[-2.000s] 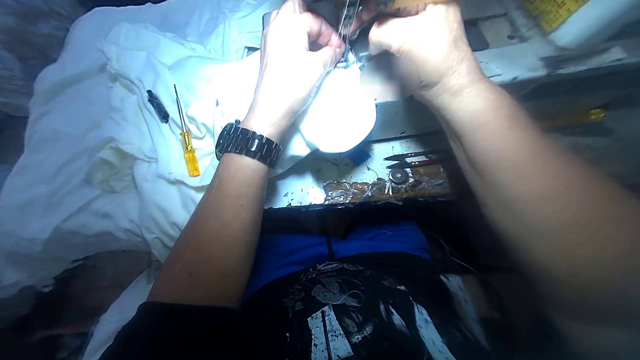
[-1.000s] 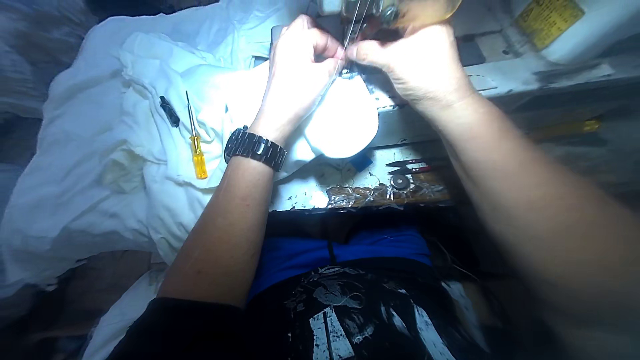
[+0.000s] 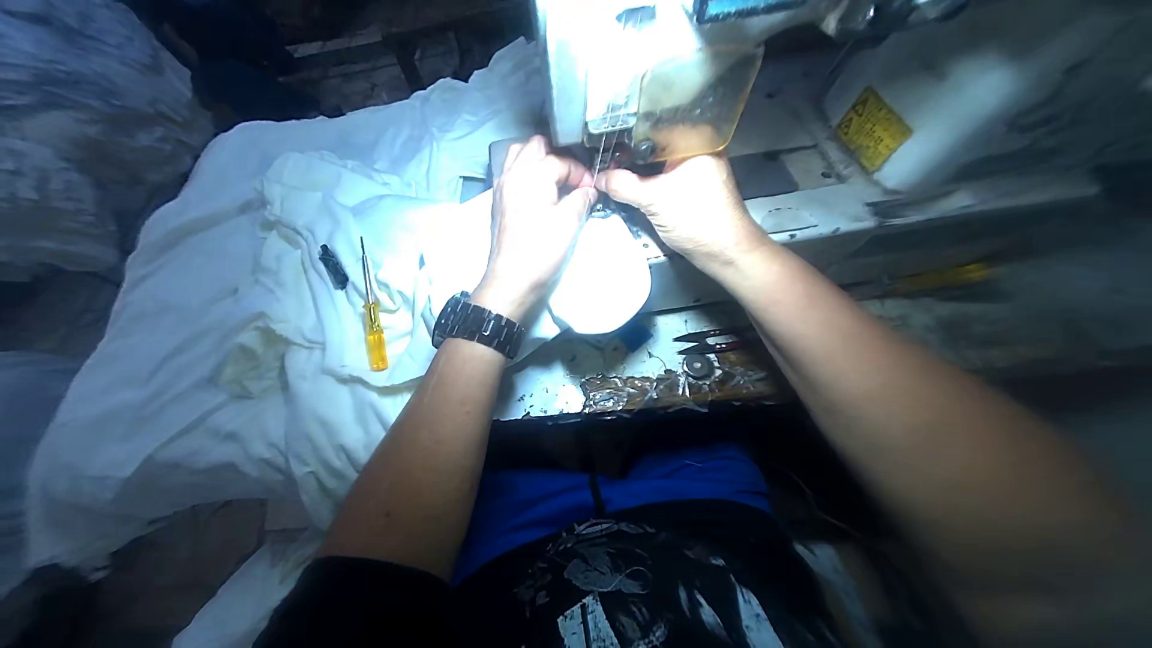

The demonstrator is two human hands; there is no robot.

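Note:
An industrial sewing machine's head [image 3: 571, 76] stands at the top centre, brightly lit, with a clear amber guard [image 3: 702, 99] on its right side. Thin threads [image 3: 608, 144] run down from it to my fingertips. My left hand [image 3: 538, 216] pinches at the thread near the needle area. Against it, my right hand [image 3: 688, 202] has its thumb and fingertips closed at the same spot, below the guard. The needle itself is hidden by glare and fingers. Just below my hands lies a round white piece [image 3: 601, 274], overexposed, on the machine bed. White fabric [image 3: 207, 351] spreads to the left.
A yellow-handled screwdriver [image 3: 375, 337] and a small black object [image 3: 333, 267] lie on the fabric. Thread snips [image 3: 711, 342] and a small round metal part [image 3: 697, 365] sit near the table's front edge. Another yellow-handled tool [image 3: 945, 277] lies at right, below the machine's body [image 3: 972, 117].
The view has tilted up, showing more of the machine head. My right hand has moved in beside my left, their fingertips meeting at the thread.

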